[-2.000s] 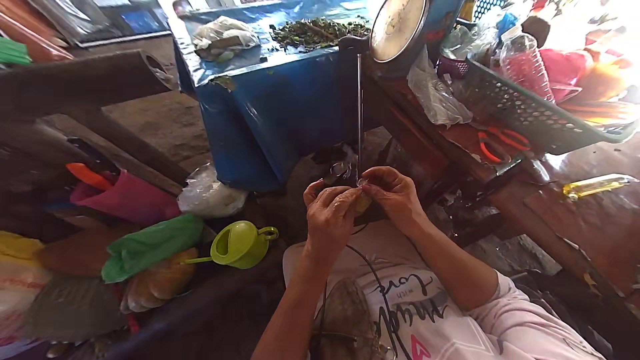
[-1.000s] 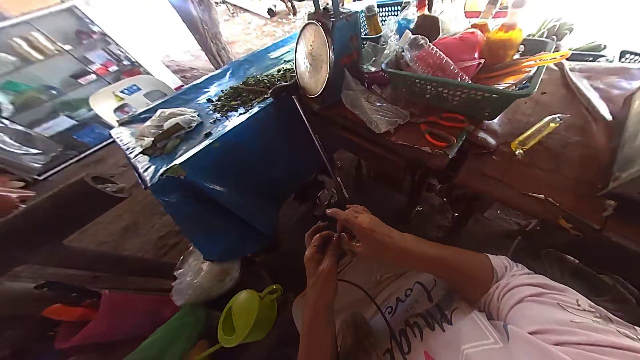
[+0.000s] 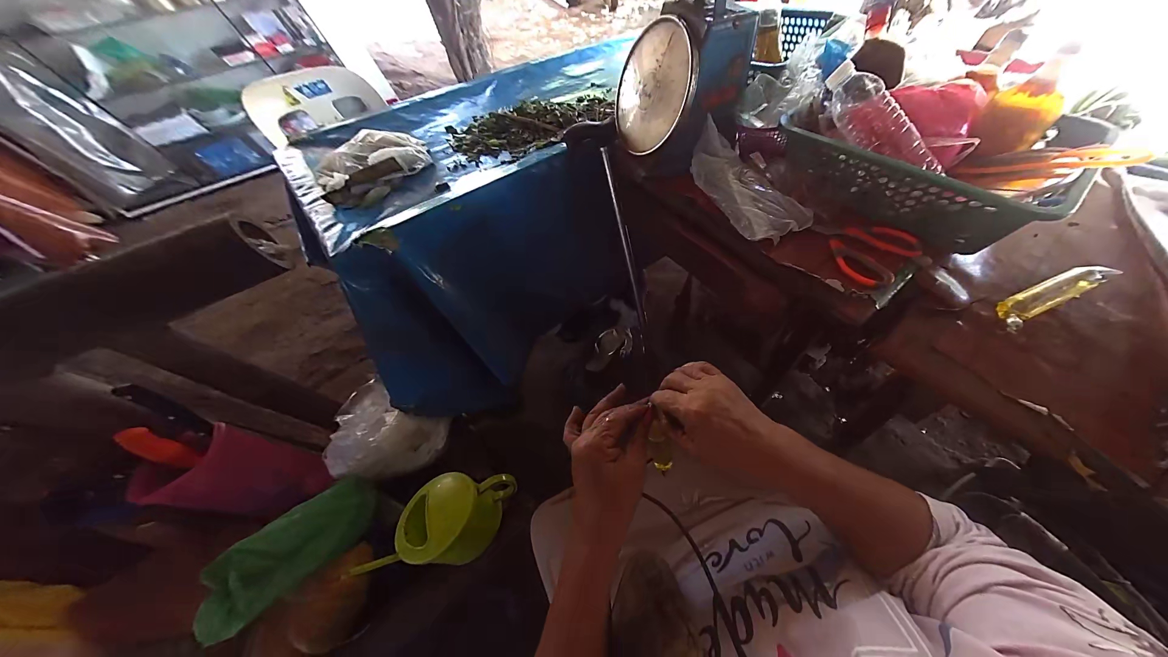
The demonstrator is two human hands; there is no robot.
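My left hand (image 3: 610, 447) and my right hand (image 3: 707, 411) meet at the fingertips in front of my shirt. Between them hangs a small clear bag of yellow liquid (image 3: 662, 447), its top pinched by the fingers of both hands. A similar slim bag of yellow liquid (image 3: 1054, 294) lies on the brown table at the right. Orange-handled scissors (image 3: 867, 257) rest near the table's edge, left of that bag. What the fingertips do at the bag's top is too small to tell.
A green perforated basket (image 3: 931, 201) holds bottles and bags. Beside it stands a round-faced scale (image 3: 655, 84). Dried leaves (image 3: 525, 126) lie on the blue-covered table (image 3: 456, 274). A lime-green plastic pitcher (image 3: 447, 520) and a green bag (image 3: 283, 557) are at lower left.
The view has swung, so more of the tables shows. Both hands stay together at the fingertips; the yellow bag below them now shows plainly.
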